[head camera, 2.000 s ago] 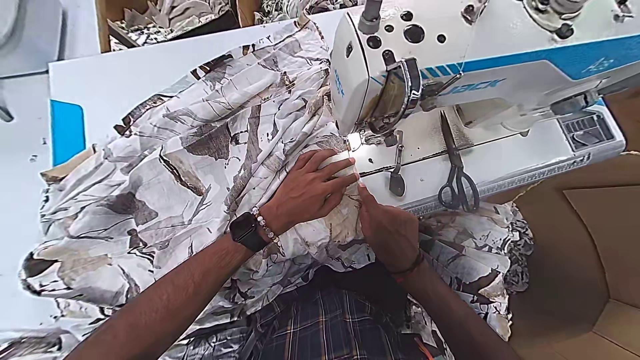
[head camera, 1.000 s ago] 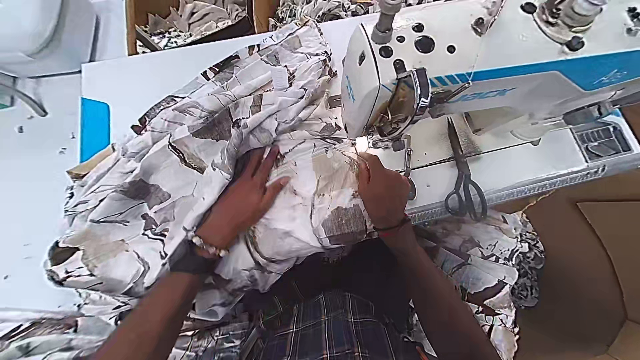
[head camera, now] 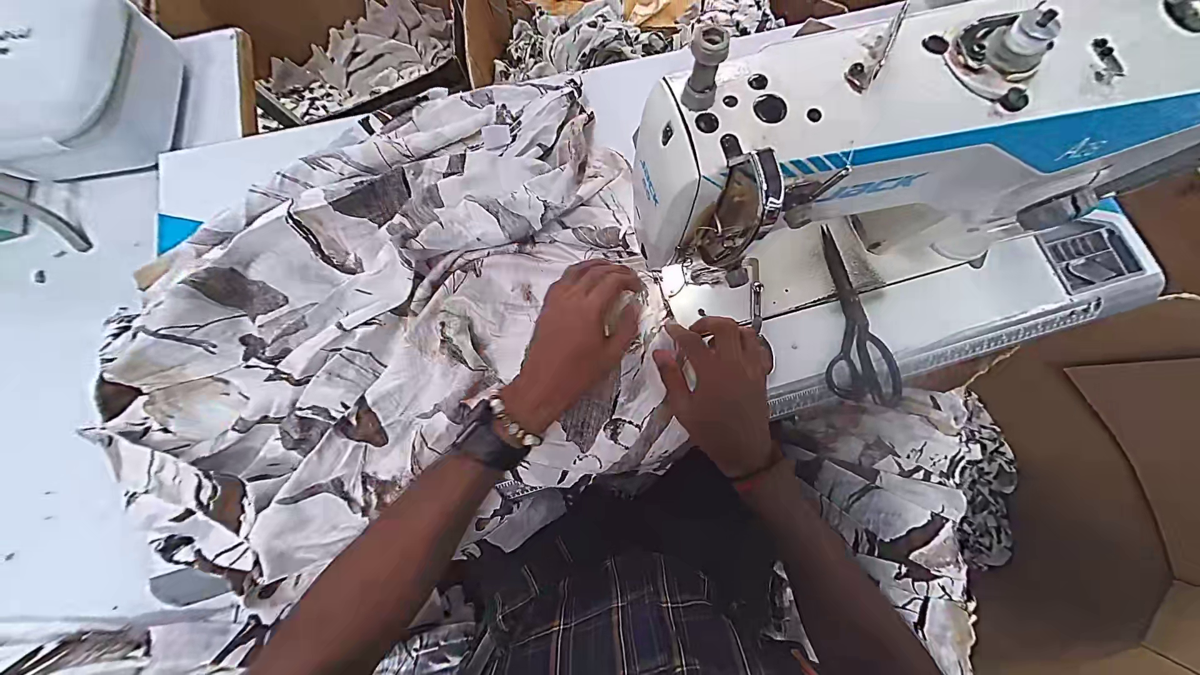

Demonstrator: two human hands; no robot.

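White fabric printed with grey and brown leaf and branch shapes (head camera: 356,309) lies bunched over the table, its edge at the needle area of a Jack sewing machine (head camera: 844,141). My left hand (head camera: 586,333) rests on the fabric just left of the lit needle area, fingers curled; whether it pinches cloth is unclear. My right hand (head camera: 717,389) is at the fabric edge in front of the presser foot, thumb and index finger at the cloth. Black scissors (head camera: 858,347) lie on the machine bed to the right of my right hand.
Cardboard boxes with fabric pieces (head camera: 384,56) stand behind the table. More printed fabric (head camera: 900,487) hangs at the front right beside a large cardboard box (head camera: 1078,469). A white machine housing (head camera: 75,84) is at the upper left. A small compartment tray (head camera: 1092,258) sits in the bed.
My left hand has moved from flat on the fabric, further left a second ago, to beside the needle area. My right hand stays near the needle, its fingers now more spread.
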